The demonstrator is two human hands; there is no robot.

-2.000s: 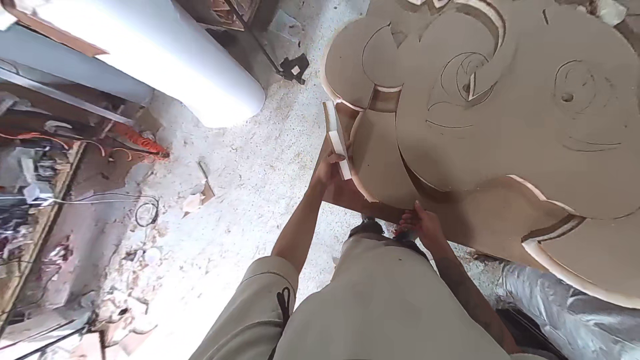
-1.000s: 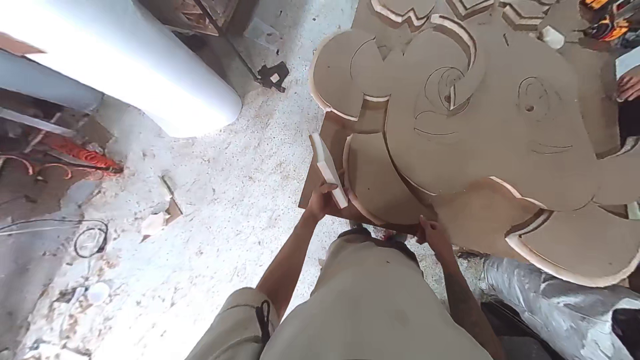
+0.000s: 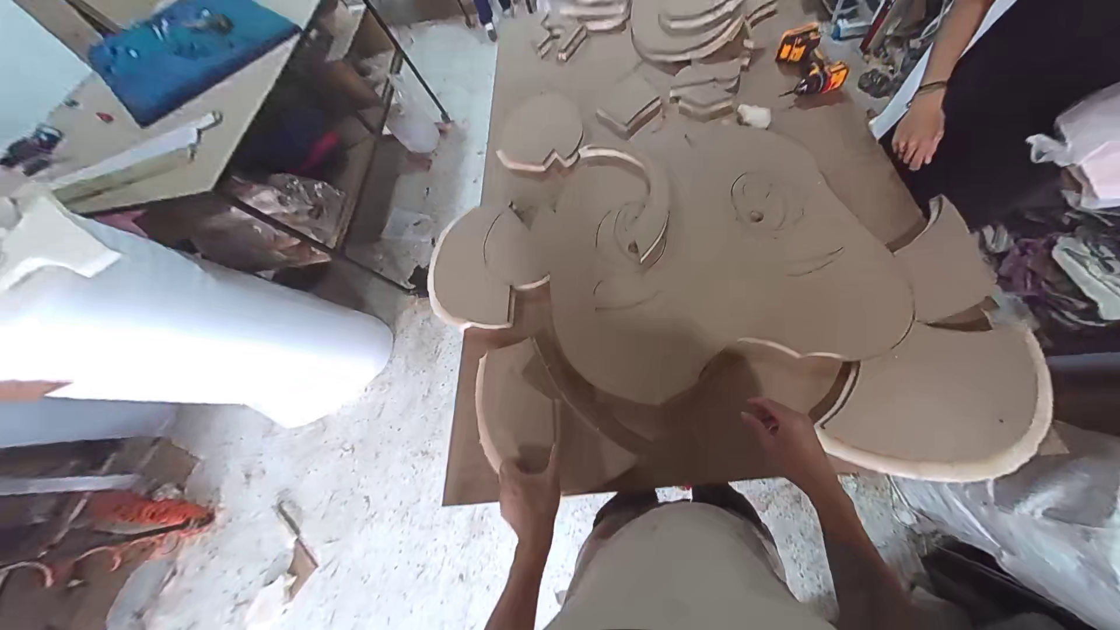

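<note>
My left hand (image 3: 529, 490) grips the lower end of a curved foam-edged board piece (image 3: 512, 402), thumb on top, near the table's front left corner. My right hand (image 3: 779, 429) is over the front part of the brown table board (image 3: 682, 455), its fingers curled and thumb near them; whether it touches anything is unclear. Beyond both hands lies a large cut-out face shape (image 3: 700, 315) with drawn eyes and curved lines. A rounded piece with a pale edge (image 3: 945, 402) lies right of my right hand, and a lobed piece (image 3: 472, 271) lies at the left.
Smaller zigzag-cut pieces (image 3: 630, 109) and yellow-black cordless drills (image 3: 818, 74) are at the far side. A person's hand (image 3: 919, 131) rests near the right edge. A white roll (image 3: 219, 324) and a workbench (image 3: 219, 149) stand left. Plastic sheeting (image 3: 1024, 516) lies at lower right.
The pale-edged piece in my left hand, upright beside the table edge earlier, is now over the board. My right hand has moved away from the curved piece's edge. The view has shifted to show more of the table.
</note>
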